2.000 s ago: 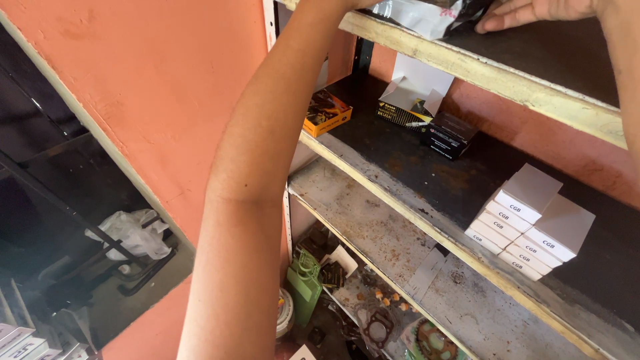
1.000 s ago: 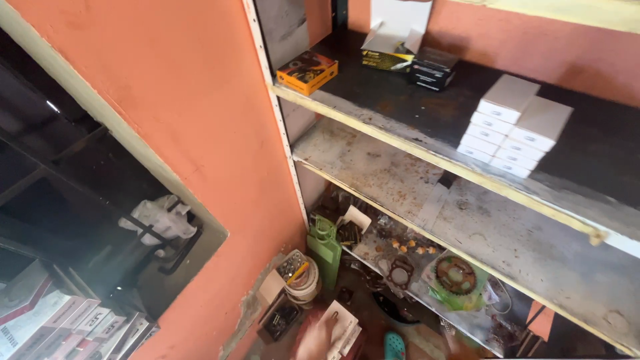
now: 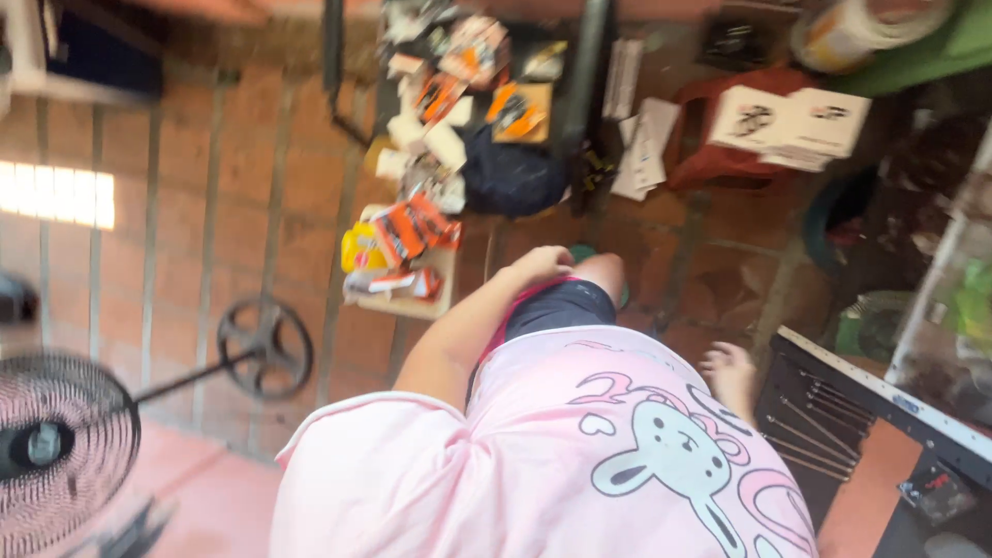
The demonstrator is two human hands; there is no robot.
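My left hand (image 3: 542, 264) is beside the dark shorts (image 3: 562, 306), its fingers partly curled and blurred. Whether it holds any cloth cannot be told. On the other side of the pink shirt, my right hand (image 3: 728, 370) hangs low with its fingers apart and nothing seen in it. Ahead of my left hand is a light tray (image 3: 434, 298) with orange-and-white packets (image 3: 403, 232) and a yellow item (image 3: 362, 249). Beyond it lie a dark cloth or bag (image 3: 511, 174) and an orange-and-black packet (image 3: 521, 112).
White printed boxes (image 3: 821, 124) rest on a red plastic stool (image 3: 694, 159), near loose white boxes (image 3: 647, 147). A black fan (image 3: 46, 442) stands at lower left, near a black spoked wheel (image 3: 265, 349). A dark panel with hanging metal rods (image 3: 821, 418) is at right.
My hands have come down from the upper shelf, where they were at a plastic bag, to beside my body. The view has swung from the shelves to the floor.
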